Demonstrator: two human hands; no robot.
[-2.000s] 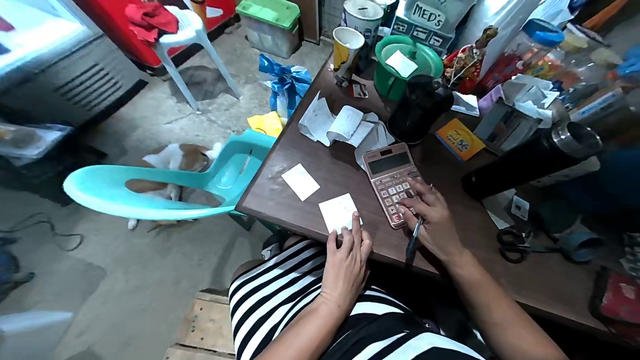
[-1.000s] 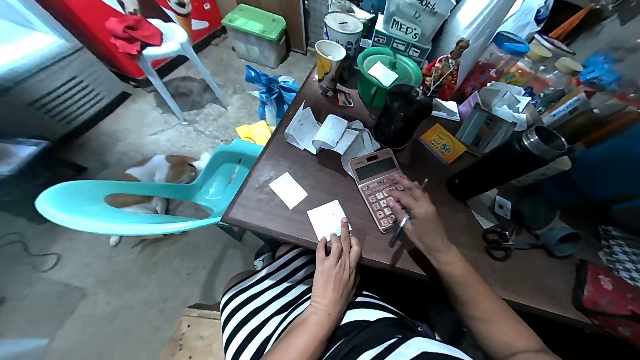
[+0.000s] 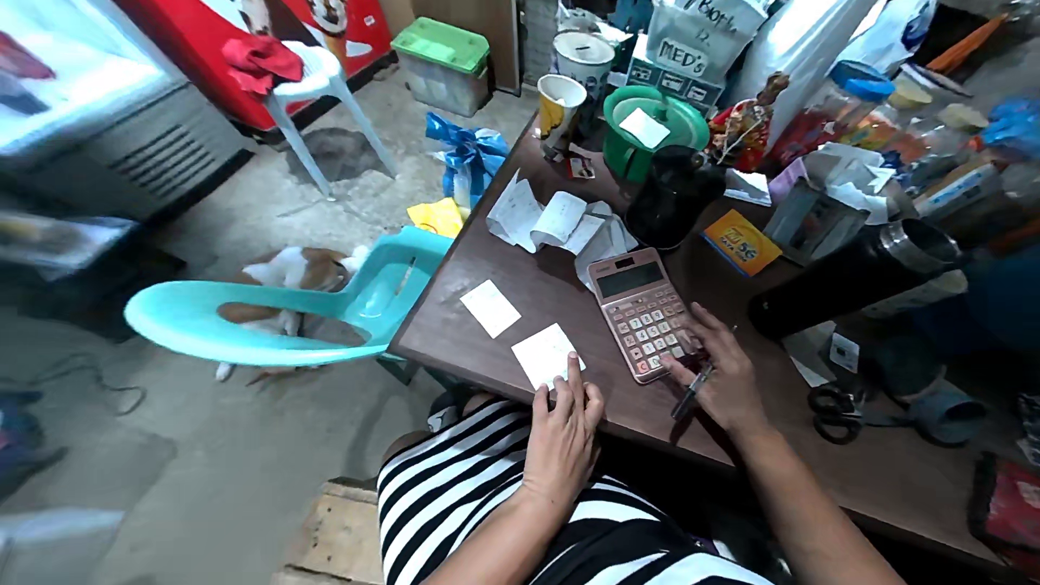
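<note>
My left hand rests at the table's edge, its fingertips on a small white paper slip. A second white slip lies up and to the left of it, untouched. My right hand is over the lower right of a rose-coloured desk calculator, fingers on or just above its keys. A pen is tucked in that hand, pointing down toward the table's edge. Crumpled paper sheets lie beyond the calculator, partly under its top edge.
On the brown table stand a black tumbler, a dark mug, a green lidded container and a yellow cup. Black scissors lie at right. A turquoise plastic chair touches the left side; a dog lies behind it.
My right hand's fingers have shifted over the calculator keys, the pen staying in that hand. My left hand has stayed on the same slip. The view has moved somewhat.
</note>
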